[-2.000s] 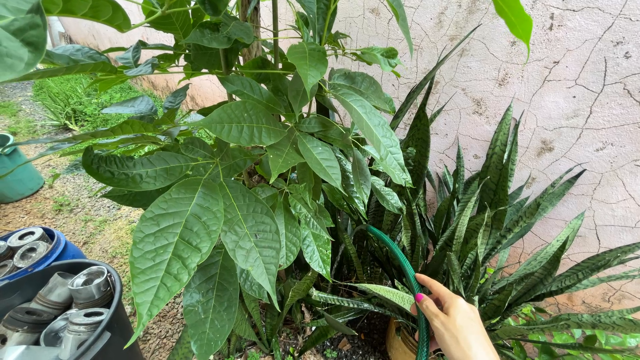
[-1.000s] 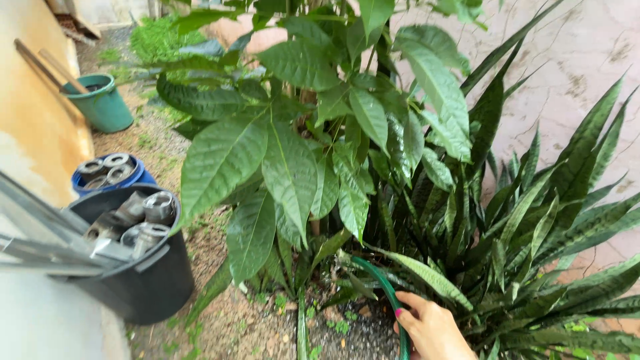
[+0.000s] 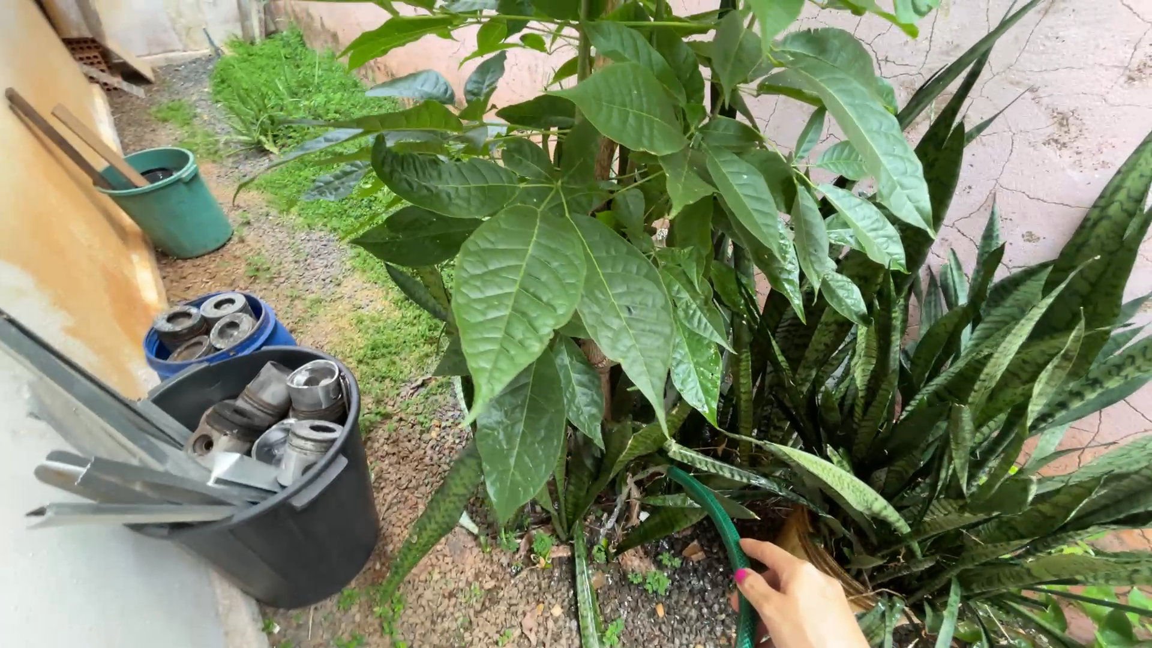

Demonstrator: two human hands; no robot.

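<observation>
My right hand point(image 3: 796, 601), at the bottom right of centre, grips a green garden hose point(image 3: 720, 522) between thumb and fingers. The hose curves up and left from the hand, and its far end lies low beside the base of the plants. A broad-leaved plant point(image 3: 522, 288) with glossy, wet-looking leaves fills the middle. To its right, above my hand, grows a clump of snake plants point(image 3: 981, 387). One long snake plant leaf point(image 3: 837, 481) arches just over the hose. My left hand is out of view.
At left stand a black bucket point(image 3: 297, 549) holding metal pistons and metal strips, a blue bucket point(image 3: 270, 335) with more pistons, and a green bucket point(image 3: 184, 211) with wooden boards. A cracked pink wall point(image 3: 1053, 117) rises behind the plants. Gravel point(image 3: 423, 531) and grass patches cover the ground.
The view has swung left and down, bringing the buckets further in. My right hand still holds the hose, which sits lower by the plant bases than two seconds ago.
</observation>
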